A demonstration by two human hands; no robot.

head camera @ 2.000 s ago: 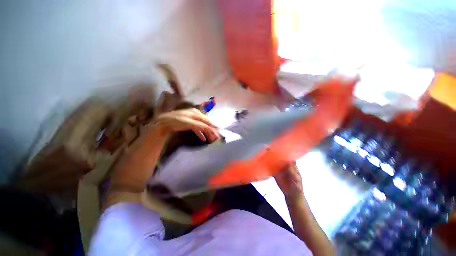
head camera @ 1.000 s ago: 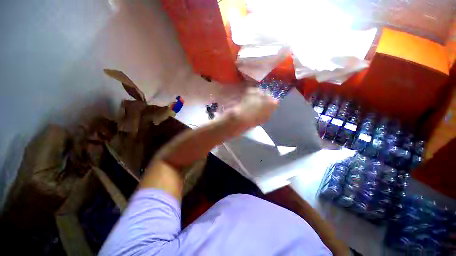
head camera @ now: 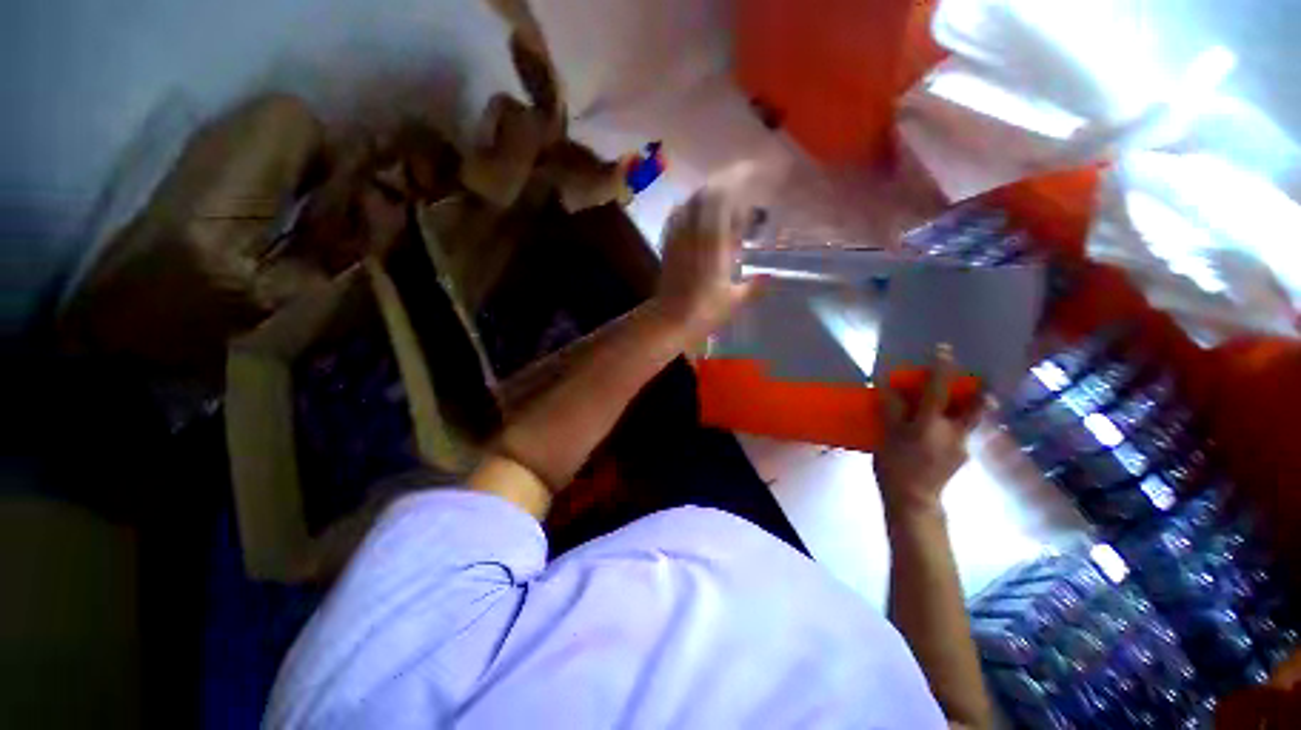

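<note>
A display box (head camera: pixel 813 342), orange outside and white-grey inside, stands partly folded on the white table in front of me, its inside showing. My left hand (head camera: pixel 702 257) is at its left end, slightly blurred, with the fingers against the end edge. My right hand (head camera: pixel 930 428) holds the orange near wall at the right, with a finger over the top edge and the thumb side hidden behind the wall.
Filled blister trays (head camera: pixel 1141 513) of dark shiny units lie at the right. Orange boxes (head camera: pixel 828 72) stand at the back, with white sheets (head camera: pixel 1184 214) in glare. A blue and orange tape roll or dispenser (head camera: pixel 645 168) lies near the table's left edge. Open brown cartons (head camera: pixel 264 456) are at left.
The flat, angled carton now has raised walls and shows its orange side. My left hand has moved from its far edge to the left end; my right hand now shows on the near wall.
</note>
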